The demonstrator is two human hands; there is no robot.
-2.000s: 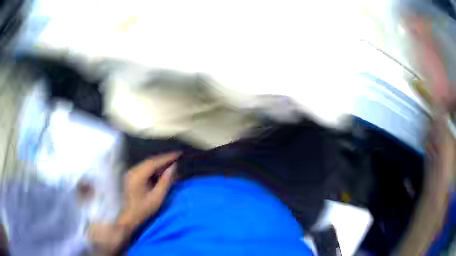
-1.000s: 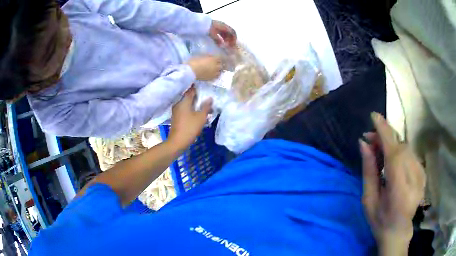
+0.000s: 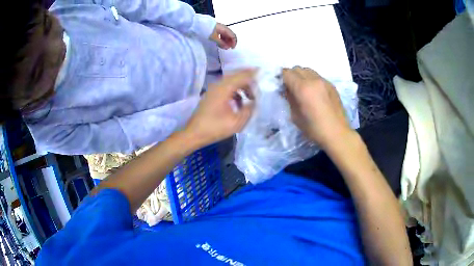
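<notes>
A clear, crinkled plastic bag [image 3: 273, 140] lies over the near end of a white board, beside my dark-clothed lap. My left hand [image 3: 228, 104] is at the bag's upper left, fingers bent and blurred, with a bit of the whitish plastic between them. My right hand [image 3: 309, 98] grips the bag's top edge from the right, fingertips pointing to my left hand. What is inside the bag cannot be made out, apart from a small dark spot.
A child in a pale lilac top [image 3: 124, 67] stands at the left, one hand near the white board [image 3: 291, 36]. A blue lattice basket [image 3: 195, 182] holds beige pieces below. Cream cloth [image 3: 447, 114] hangs at the right. Dark tangled thread waste [image 3: 369, 72] lies beyond the board.
My right hand has moved left from beside the cream cloth onto the bag. My left hand has moved right to the bag's top. The child's hands have come off the bag.
</notes>
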